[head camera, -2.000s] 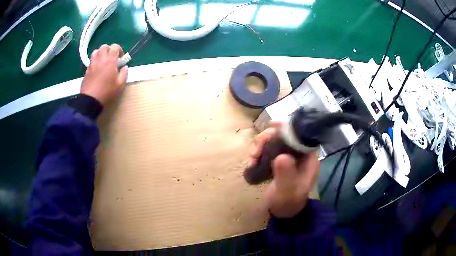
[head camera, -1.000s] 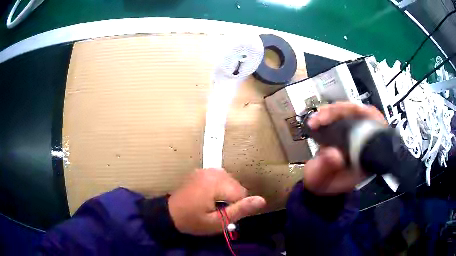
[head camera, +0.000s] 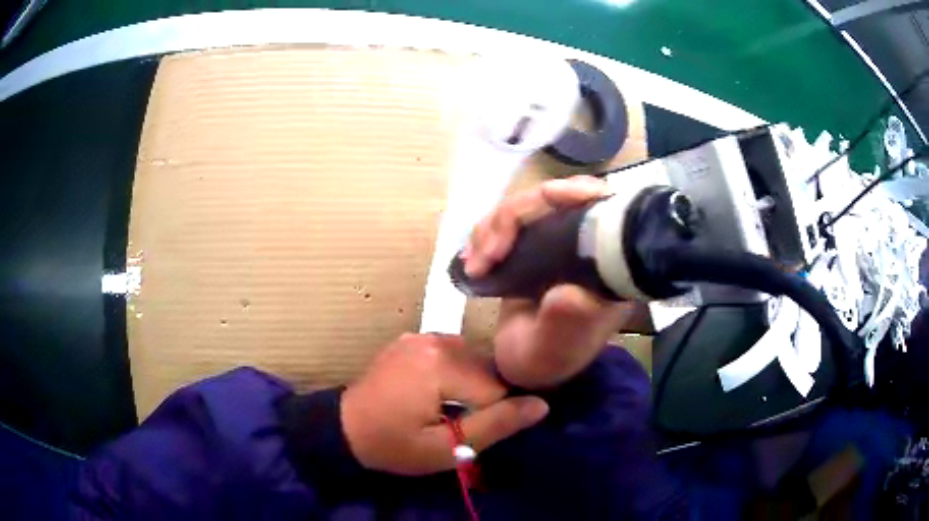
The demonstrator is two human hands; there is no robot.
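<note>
My left hand (head camera: pixel 428 407) is closed around the narrow end of a white housing arm (head camera: pixel 444 295) at the bottom centre. Red and dark lead wires (head camera: pixel 461 460) with a small white connector hang out below the fist. The arm's broad round head lies over the cardboard, partly covering the dark ring. My right hand (head camera: pixel 545 295) grips the black electric screwdriver (head camera: pixel 555 249) over the arm's middle. The screwdriver's pale band and black cord point right. Its tip is hidden, so contact with the arm cannot be told.
The cardboard mat (head camera: pixel 275 204) lies under the work. A dark grey ring (head camera: pixel 608 117) is behind the arm's head. The screw feeder (head camera: pixel 713 183) stands at the right, beside a pile of white housing pieces (head camera: pixel 866 244). The green belt (head camera: pixel 489 25) runs along the far side.
My right hand has brought the screwdriver left from the feeder to over the housing arm. My left hand, earlier at the belt, still holds the arm as it did a second ago.
</note>
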